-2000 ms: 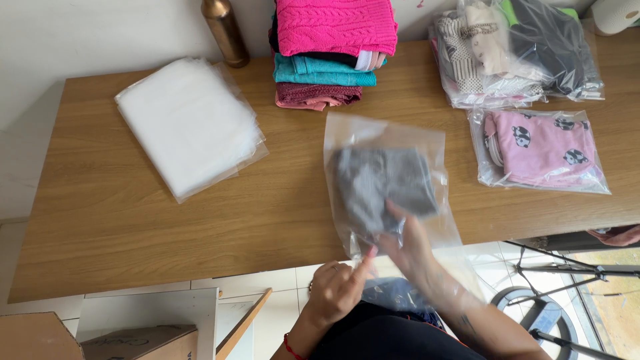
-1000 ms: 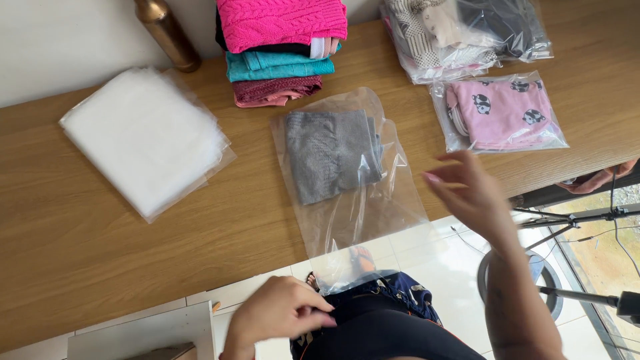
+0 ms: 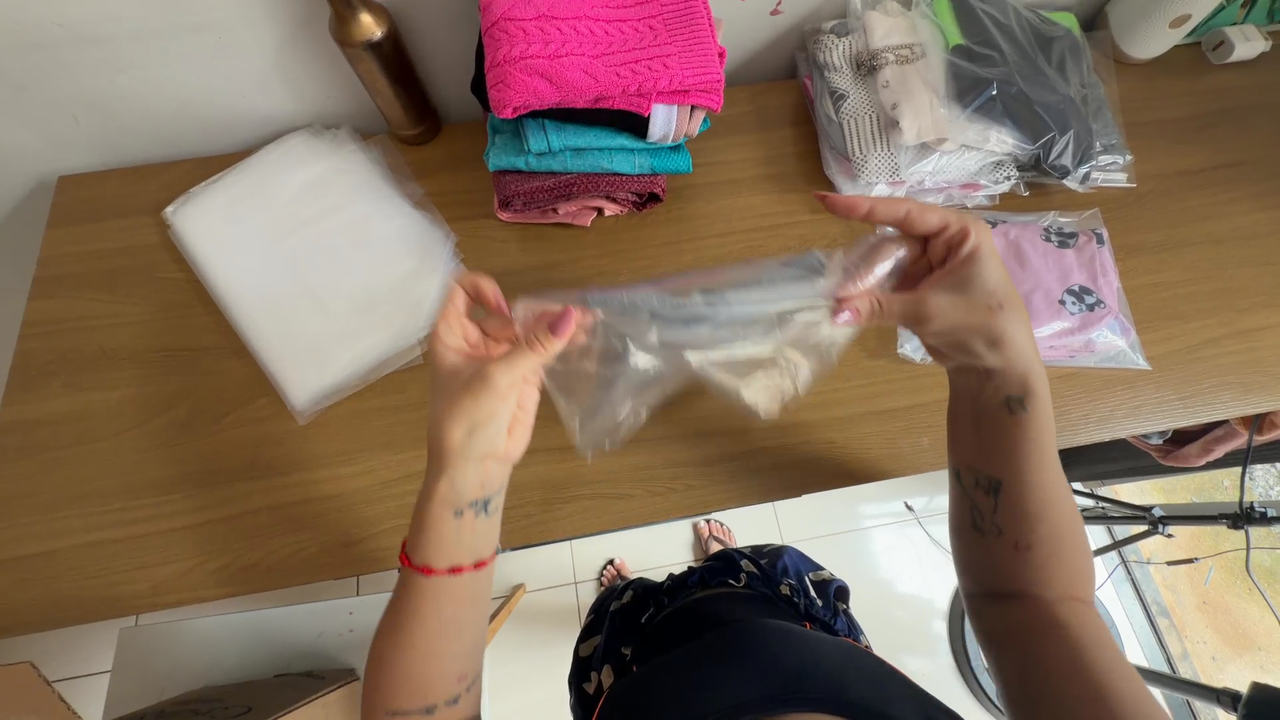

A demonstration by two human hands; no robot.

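Between my two hands, a clear plastic bag (image 3: 690, 340) is stretched above the wooden table, blurred by motion. Something grey shows through along its upper part. My left hand (image 3: 500, 350), with a red string bracelet at the wrist, pinches the bag's left end. At the other end, my right hand (image 3: 930, 280) grips a bunched corner between thumb and fingers, with the index finger extended. A stack of flat translucent plastic bags (image 3: 315, 265) lies to the left of my left hand. Just behind my right hand is a bagged pink garment with pandas (image 3: 1060, 290).
Folded clothes, topped by a pink cable-knit garment (image 3: 600, 55), stand at the back beside a bronze-coloured bottle (image 3: 385, 70). Bagged clothes (image 3: 930, 110) lie at the back right. The wooden table's (image 3: 280, 500) front edge is close to my body. A cardboard box (image 3: 320, 695) is below left.
The bag with the grey garment lay flat on the table one second ago; now it is lifted and held at both ends. Both hands have come up to it from apart.
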